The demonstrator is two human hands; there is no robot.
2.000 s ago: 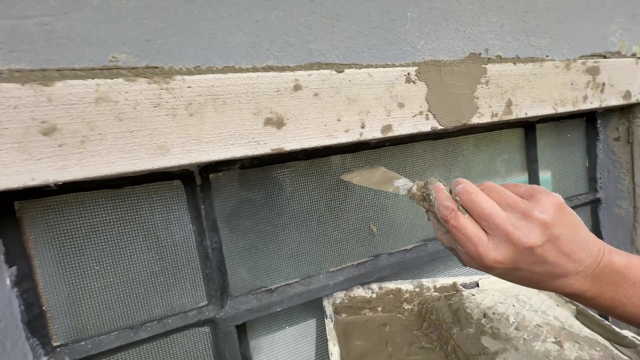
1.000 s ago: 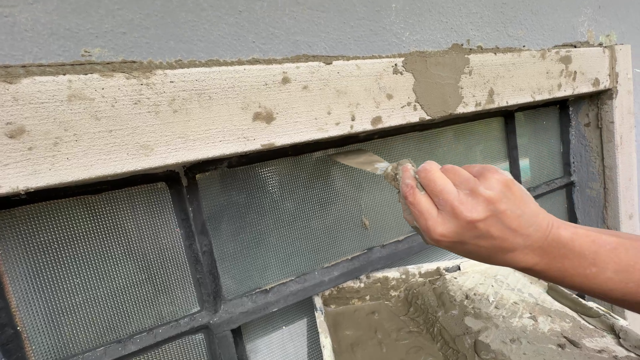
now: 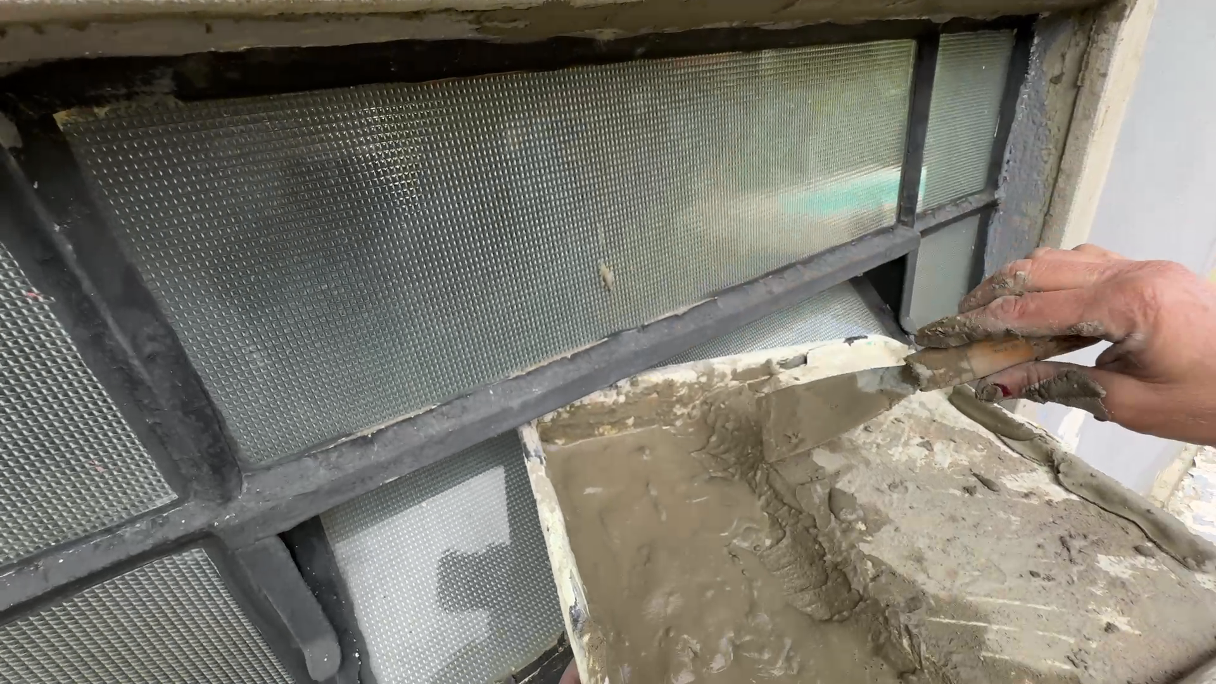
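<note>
My right hand [image 3: 1092,332], smeared with mortar, grips the wooden handle of a small pointing trowel [image 3: 836,404] at the right. The trowel's blade lies in the wet grey mortar [image 3: 665,541] near the far side of a mortar-crusted tray [image 3: 553,532]. Dried and wet mortar coats the tray's sloping right part. Of my left hand, only a small bit of skin [image 3: 570,674] seems to show at the bottom edge, under the tray's left wall; its fingers are hidden.
Behind the tray is a window with a dark metal frame [image 3: 570,356] and textured glass panes [image 3: 494,218]. A mortar-stained ledge [image 3: 475,24] runs along the top. A pale upright trim [image 3: 1092,133] and a grey wall [image 3: 1154,190] stand at the right.
My right hand has moved down from in front of the window pane, and the trowel's blade is now in the tray's mortar. The view has shifted down and closer.
</note>
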